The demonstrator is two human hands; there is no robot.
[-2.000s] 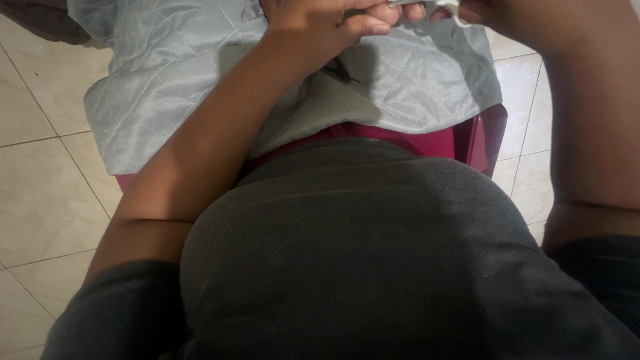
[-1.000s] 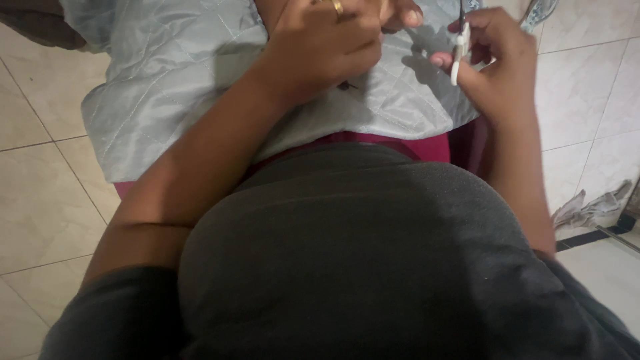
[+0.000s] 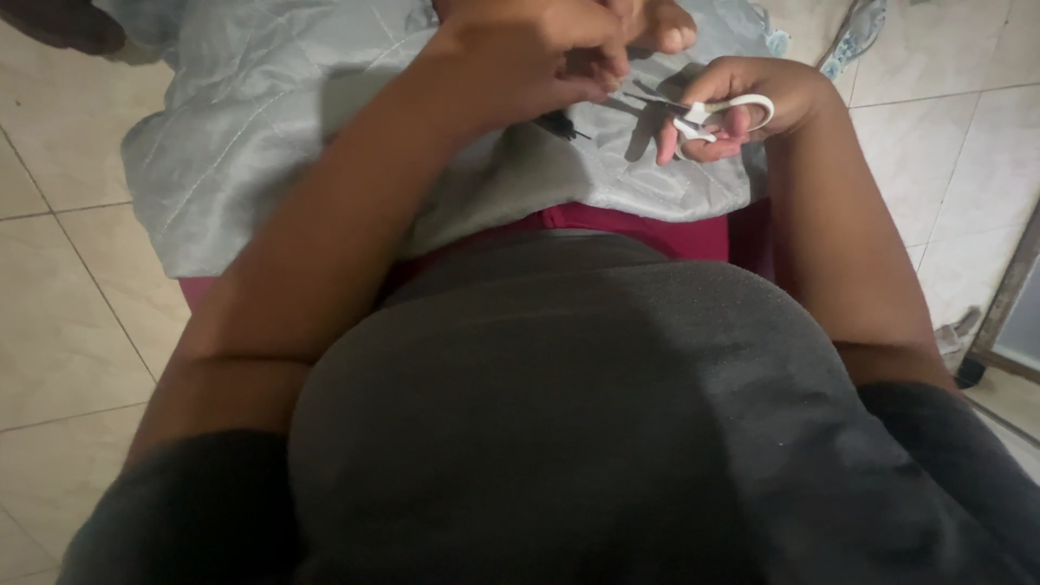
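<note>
My right hand (image 3: 756, 93) holds a pair of scissors with white handles (image 3: 751, 104) over the grey quilted cloth (image 3: 650, 183); the blades point left, towards my left hand (image 3: 561, 61). The left fingers are curled near the top of the view, and whether they pinch something is hidden. Just behind them, bare skin with short rounded digits (image 3: 674, 36) shows, either toes or fingertips; I cannot tell which. Below my left fingers a small black object with thin prongs (image 3: 559, 126) lies on the cloth.
The cloth lies over a magenta surface or garment (image 3: 650, 231) close to my body. Pale floor tiles (image 3: 65, 325) flank it. A patterned blue strip (image 3: 861, 36) is at the upper right, a framed panel's edge (image 3: 1003, 301) at the far right, a dark object (image 3: 69, 24) upper left.
My right hand has come back from the top edge beside my left hand, towards my body. The scissors pointed up a second ago and now point left.
</note>
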